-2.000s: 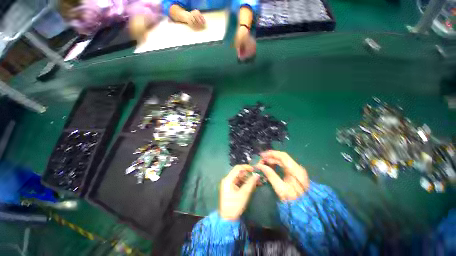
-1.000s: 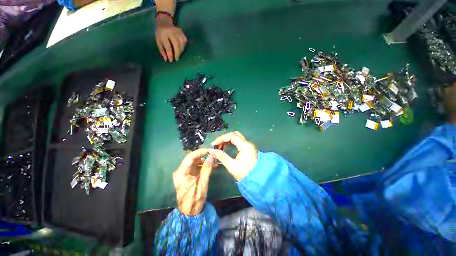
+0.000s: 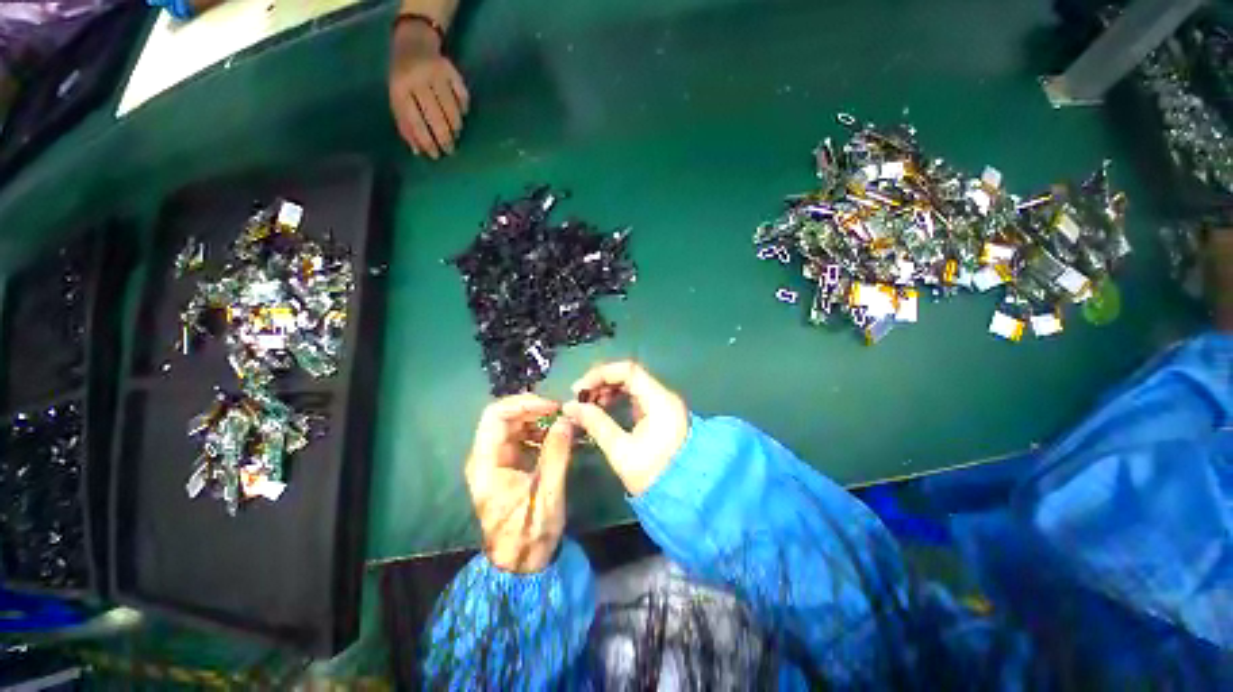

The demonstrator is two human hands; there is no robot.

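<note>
My left hand point(image 3: 517, 476) and my right hand point(image 3: 633, 422) meet at the fingertips just below the heap of black plastic parts point(image 3: 541, 291). My left fingers hold a small green circuit board assembly point(image 3: 546, 422), mostly covered by the fingers. My right thumb and forefinger pinch a tiny dark part point(image 3: 584, 398) against it. Whether the two pieces are joined cannot be told. A loose heap of circuit board assemblies point(image 3: 933, 230) with white and orange bits lies on the green surface at the right.
A black tray point(image 3: 244, 568) at left holds two piles of board assemblies. A second black tray point(image 3: 41, 325) at far left holds dark parts. Another person's hand point(image 3: 430, 102) rests beyond the black heap. A blue sleeve point(image 3: 1143, 473) is at right, a metal bracket point(image 3: 1122, 54) at upper right.
Since two seconds ago the view has shifted, so the heaps sit further left. My hands stay together at the fingertips. The other person's hand has opened flat on the bench.
</note>
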